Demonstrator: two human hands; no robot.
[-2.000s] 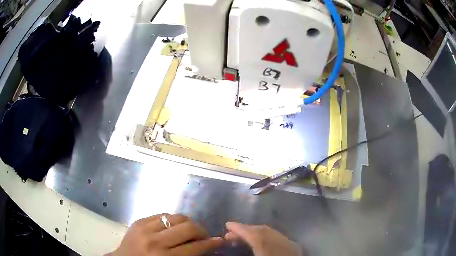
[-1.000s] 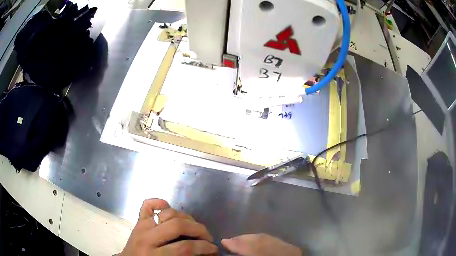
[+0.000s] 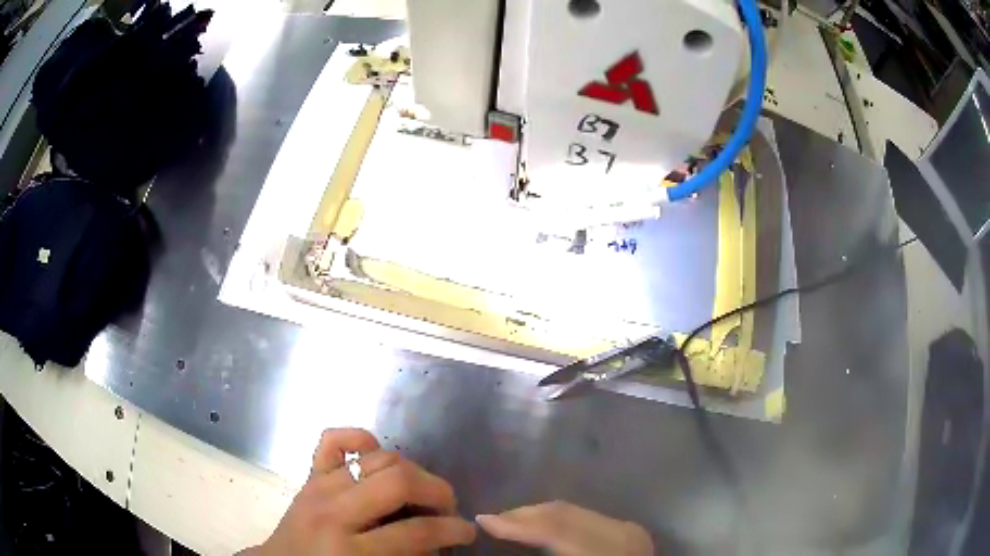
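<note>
My left hand (image 3: 375,502), with a ring on one finger, is at the bottom centre over the plate's front edge, fingers bent. My right hand (image 3: 570,530) is beside it, cut off by the bottom edge, its fingertips close to the left hand's. I cannot tell whether anything is between or under them. Dark thread snips (image 3: 608,366) lie on the front right of the taped template (image 3: 434,299), beyond my hands. The white sewing machine head (image 3: 608,98) with a red logo stands over the template.
Two black fabric heaps (image 3: 119,103) lie at the left, the lower one (image 3: 71,272) with a small pale tag. A blue air hose (image 3: 747,119) curves down the head's right side. A black cable (image 3: 760,298) crosses the grey metal plate (image 3: 836,380). A screen (image 3: 964,152) stands at the far right.
The view has shifted slightly, so the head and template sit a little higher. My left hand's fingers are more bent and raised than two seconds ago. The snips lie still.
</note>
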